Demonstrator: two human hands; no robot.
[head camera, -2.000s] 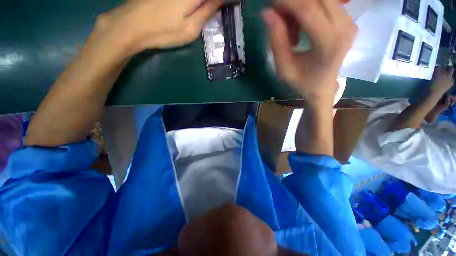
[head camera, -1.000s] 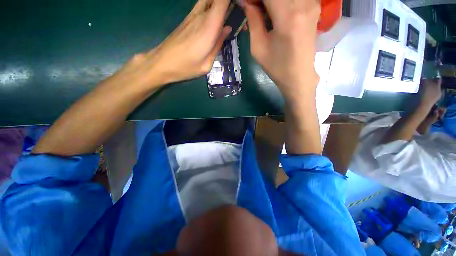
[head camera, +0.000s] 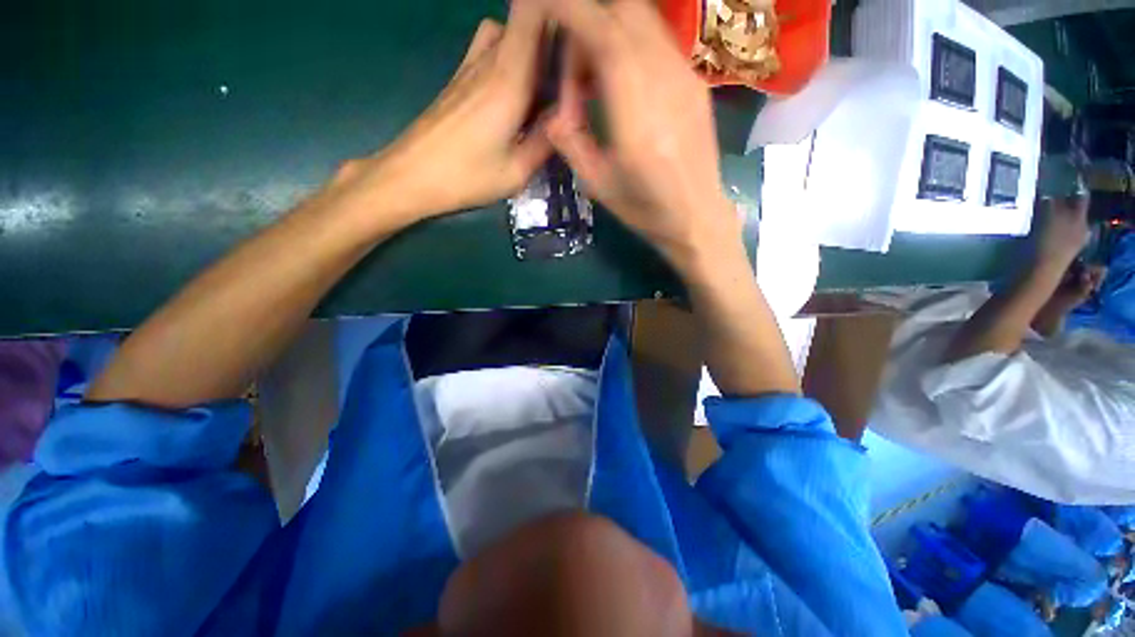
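An opened phone body (head camera: 550, 222) lies on the dark green bench in front of me, its silver and black inside showing. Its far part is hidden by my hands. My left hand (head camera: 479, 137) holds a dark flat part (head camera: 548, 77) above the phone body's far end. My right hand (head camera: 647, 125) is slightly blurred and reaches over to the same part, its fingers close to or touching it. The fingertips overlap, so the exact right-hand grip is unclear.
A red bin (head camera: 803, 47) with tan-gold strips stands beyond my right hand. A white tray (head camera: 973, 118) with several dark rectangles is at the right, beside curling white film (head camera: 859, 137). A cardboard carton (head camera: 859, 363) is below the bench. Another person in a white smock (head camera: 996, 411) works at the right.
The view has shifted, showing more of the red bin. Since one second ago, my right hand has moved left toward my left hand. The dark part is now more upright in the view.
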